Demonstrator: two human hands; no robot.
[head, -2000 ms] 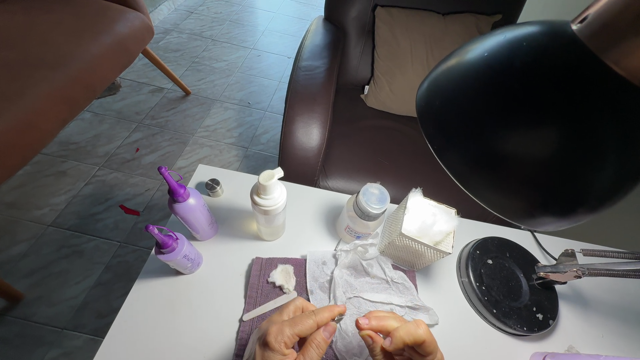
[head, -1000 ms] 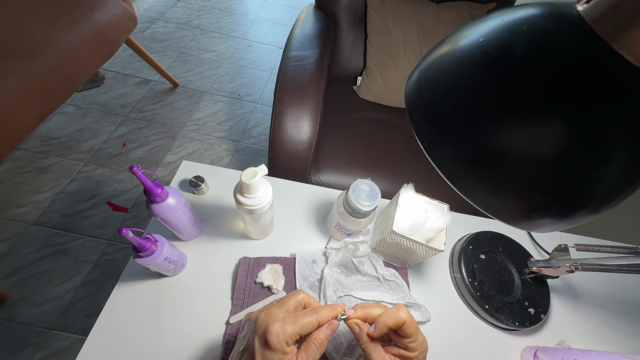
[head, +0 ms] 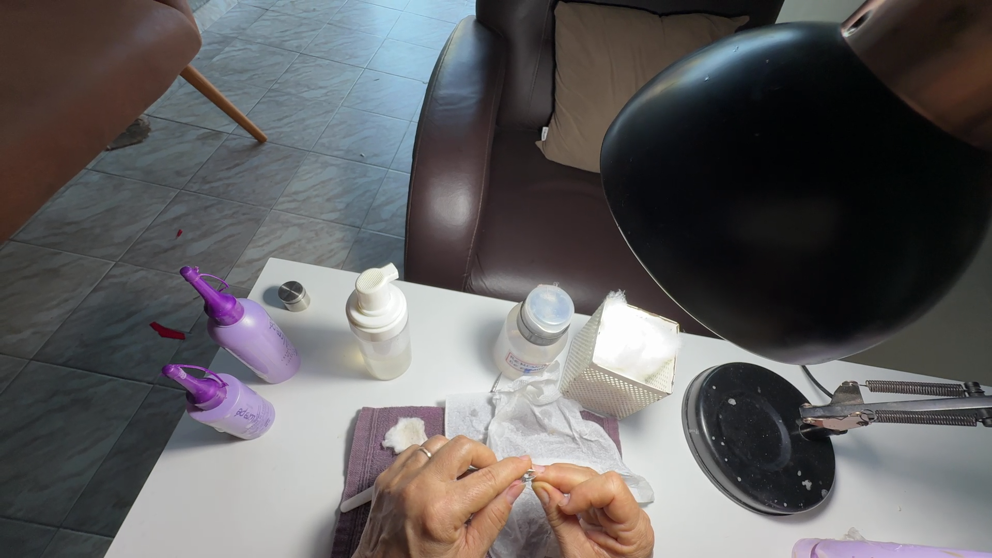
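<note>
My left hand (head: 453,496) and my right hand (head: 593,508) meet over a purple towel (head: 372,442) topped with crumpled white tissue (head: 535,418). Between the fingertips of both hands is a small shiny metal piece (head: 528,475); its kind is too small to tell. A ring is on a finger of my left hand. White cotton (head: 404,435) lies on the towel just beyond that hand. A white nail file (head: 356,499) sticks out from beneath the same hand, most of it hidden.
Two purple squeeze bottles (head: 252,341), a metal cap (head: 294,295), a foam pump bottle (head: 380,325), a clear bottle (head: 535,329) and a cotton box (head: 624,356) stand on the white table. A black lamp shade (head: 790,186) overhangs the right side above its round base (head: 759,438).
My fingertips, a little apart two seconds ago, have come together around the small metal piece. Bottles, box and lamp have kept their places.
</note>
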